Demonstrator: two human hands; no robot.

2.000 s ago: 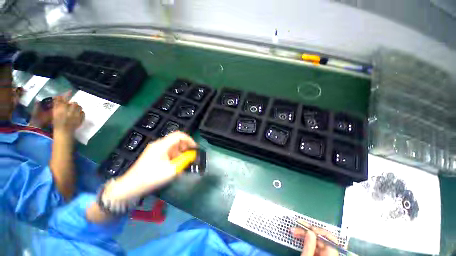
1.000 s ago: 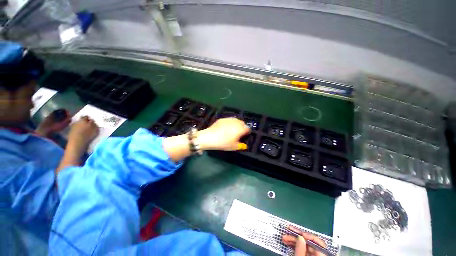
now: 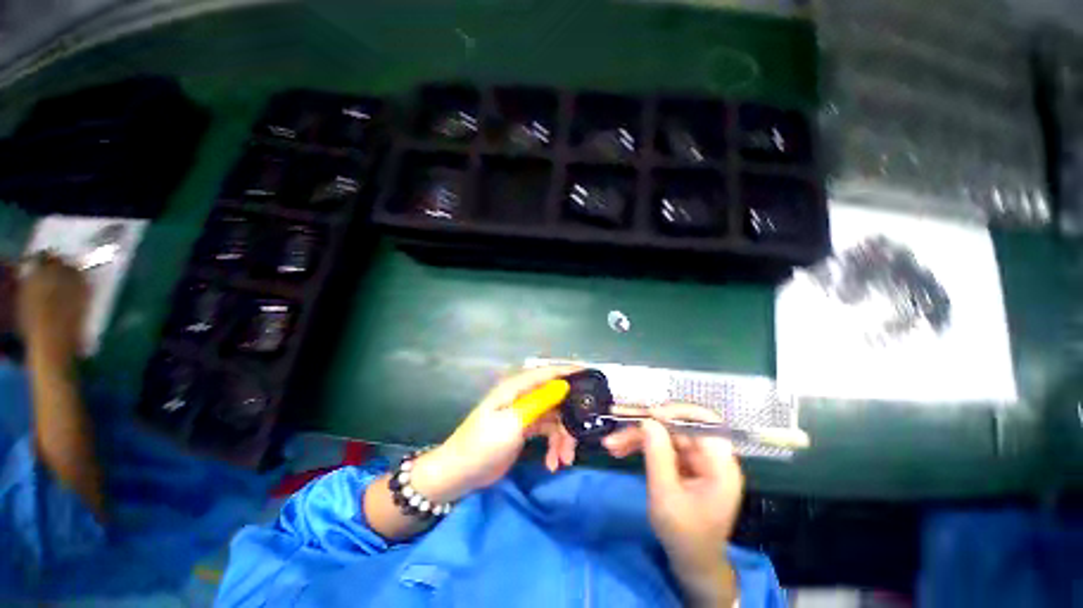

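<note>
My left hand (image 3: 493, 434), with a yellow finger cot and a beaded bracelet, holds a small black housing (image 3: 587, 401) in front of my body. My right hand (image 3: 692, 481) holds a thin pen-length tool (image 3: 695, 424) with a pale end; its other end lies at the housing. The white dotted sheet (image 3: 742, 401) lies flat behind my hands and is partly hidden by them. A single pale ring (image 3: 618, 321) lies on the green bench beyond the sheet. The picture is somewhat blurred.
A black foam tray (image 3: 594, 246) with housings stands beyond; one front-row pocket is empty. A second foam tray (image 3: 311, 311) lies lengthwise at left. White paper (image 3: 897, 368) with piled dark rings and clear blister trays (image 3: 938, 107) are at right. Another person's hand (image 3: 54, 303) is at far left.
My left hand has come back from the foam tray and holds a housing in front of me. My right hand has risen off the dotted sheet to the housing. The view has tilted down.
</note>
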